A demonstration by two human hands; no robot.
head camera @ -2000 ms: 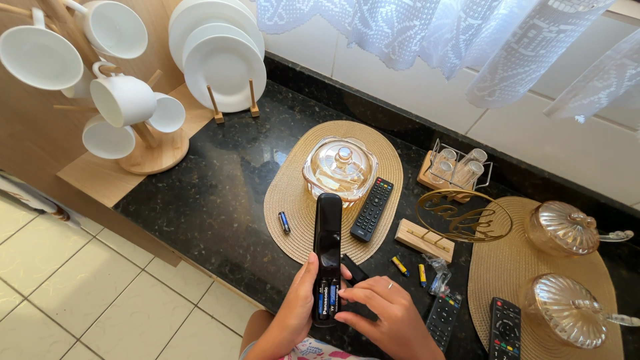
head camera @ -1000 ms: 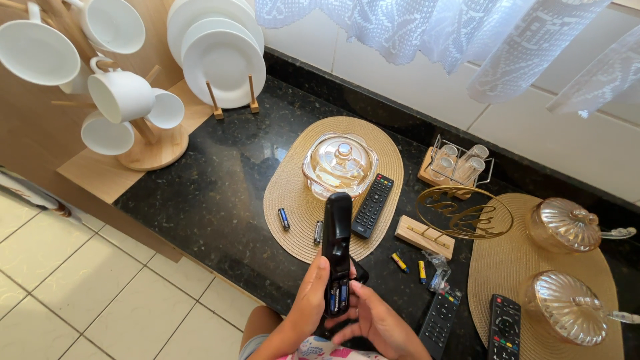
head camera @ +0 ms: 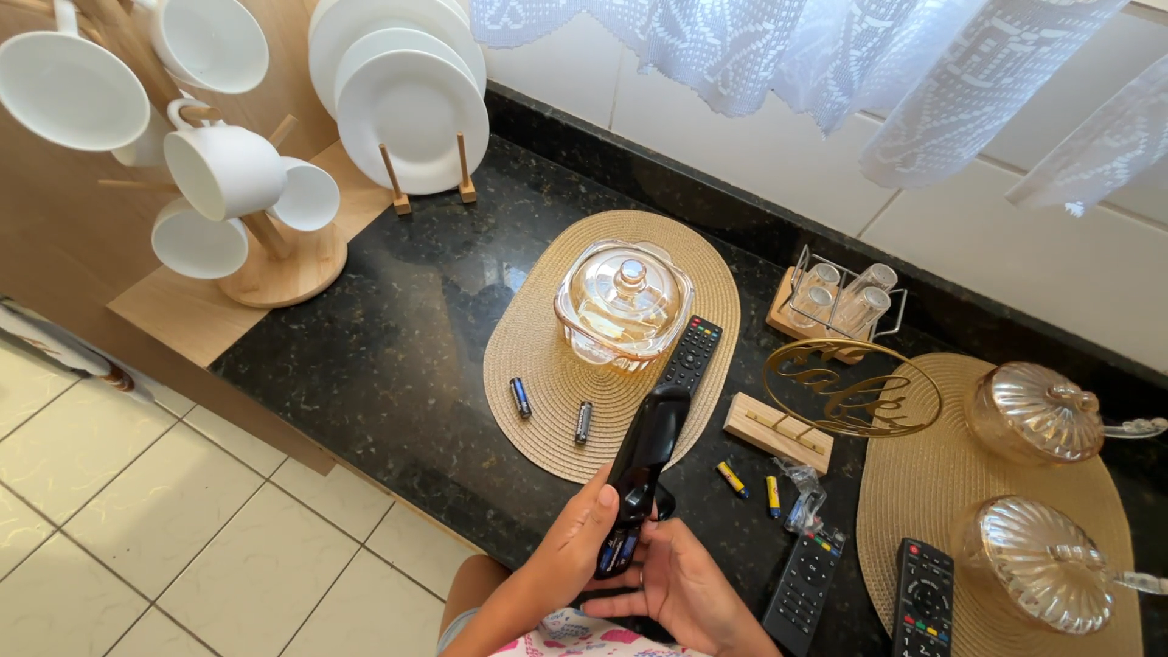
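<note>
My left hand (head camera: 577, 529) grips a black remote control (head camera: 644, 456), back side up, with blue batteries (head camera: 618, 547) showing in its open compartment at the lower end. My right hand (head camera: 680, 584) is beside that lower end, fingers spread and partly behind the remote; whether it bears on the remote I cannot tell. A small black piece (head camera: 664, 502) shows between the hands. On the oval woven placemat (head camera: 538, 365) lie a blue-and-black battery (head camera: 520, 398), a dark battery (head camera: 583, 422) and another remote control (head camera: 691, 354) beside a lidded glass dish (head camera: 625, 306).
Yellow batteries (head camera: 732, 479), clear plastic wrapping (head camera: 803, 493) and a remote (head camera: 805, 584) lie to the right. Another remote (head camera: 923, 598) is by glass sugar bowls (head camera: 1045, 561). Behind stand a wooden-based sign (head camera: 778, 433) and small glasses (head camera: 858, 308); mugs (head camera: 224, 169) and plates (head camera: 411, 119) stand left.
A dark battery lies on the placemat where none lay two seconds ago. The remote in my left hand has turned and tilted. My right hand's fingers have spread beside its lower end.
</note>
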